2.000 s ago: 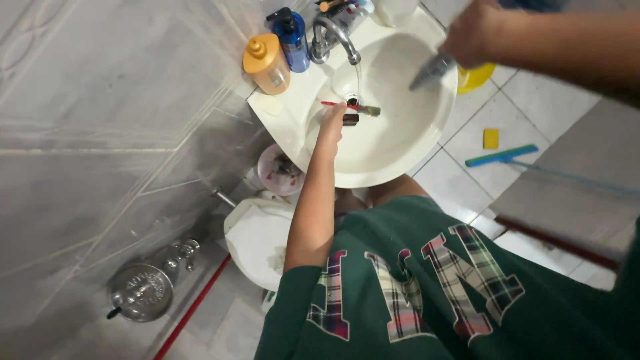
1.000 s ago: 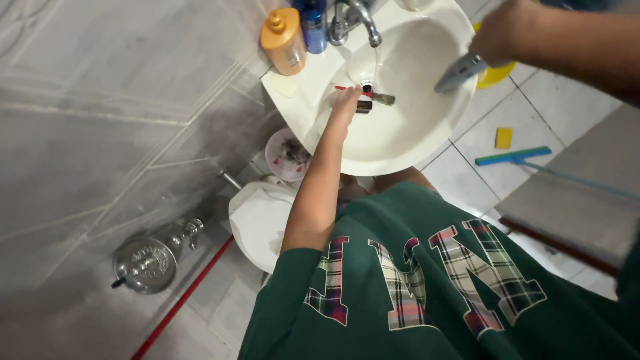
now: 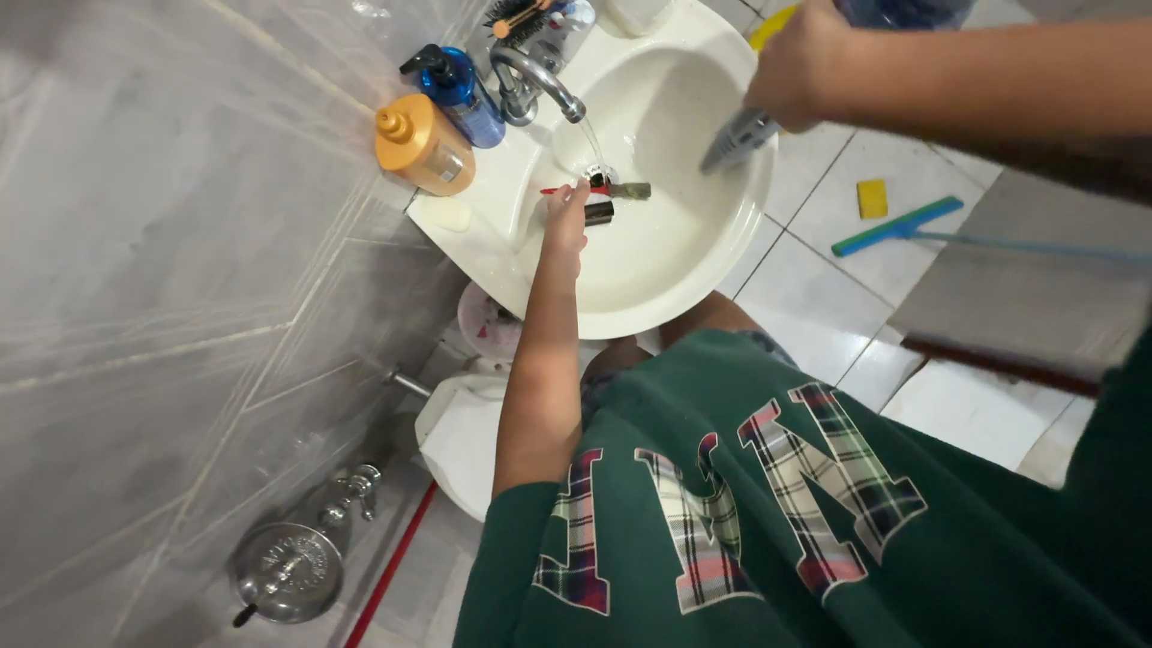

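My left hand [image 3: 567,216] reaches into the white washbasin [image 3: 666,315], its fingers around the red handle of a small brush [image 3: 632,190] beside the drain [image 3: 598,176]. A dark rectangular piece [image 3: 598,213] lies right by these fingers; whether they also hold it cannot be told. Water runs from the chrome tap [image 3: 540,76] toward the drain. Over the right side of the basin, my right hand [image 3: 796,76] is closed on a grey tapered object [image 3: 740,138] that bears writing. Its tip points down and left into the bowl.
An orange bottle [image 3: 427,148] and a blue pump bottle [image 3: 463,94] stand on the basin's left ledge near a hairbrush [image 3: 517,18]. A yellow sponge [image 3: 871,199] and a blue squeegee [image 3: 900,227] lie on the floor at right. A white toilet [image 3: 463,441] is below left.
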